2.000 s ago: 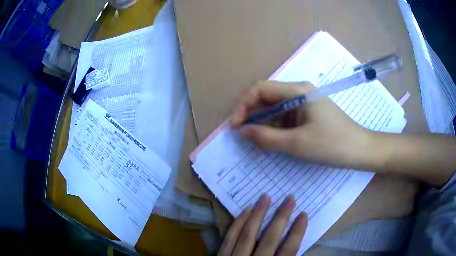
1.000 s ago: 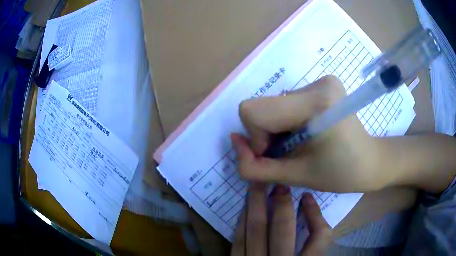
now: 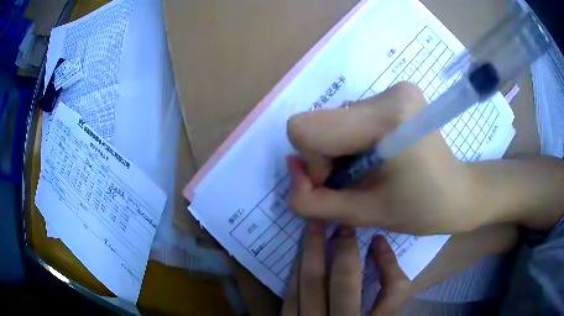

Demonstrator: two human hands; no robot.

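The record form pad (image 3: 266, 166), white with a pink edge and a printed grid, lies tilted on a brown cardboard sheet (image 3: 222, 55). My right hand (image 3: 383, 166) holds a clear-barrelled gel pen (image 3: 427, 120) over the pad, and its fingers hide the pen tip. My left hand (image 3: 346, 271) lies at the pad's lower edge, cut off by the bottom of the picture. Its fingers are slightly apart and partly under my right hand. A little handwriting shows in the grid's lower left.
On the yellow table (image 3: 167, 287) at the left lie a printed work order (image 3: 99, 197) and a dense table sheet (image 3: 99, 68). A black part (image 3: 51, 92) with a white label (image 3: 68, 73) lies on them. Blue crates (image 3: 12, 37) stand beyond the table's left edge.
The view has moved closer and the papers sit further left in it. My right hand has moved lower against the pad, now overlapping my left fingers. The pen stays in my right hand.
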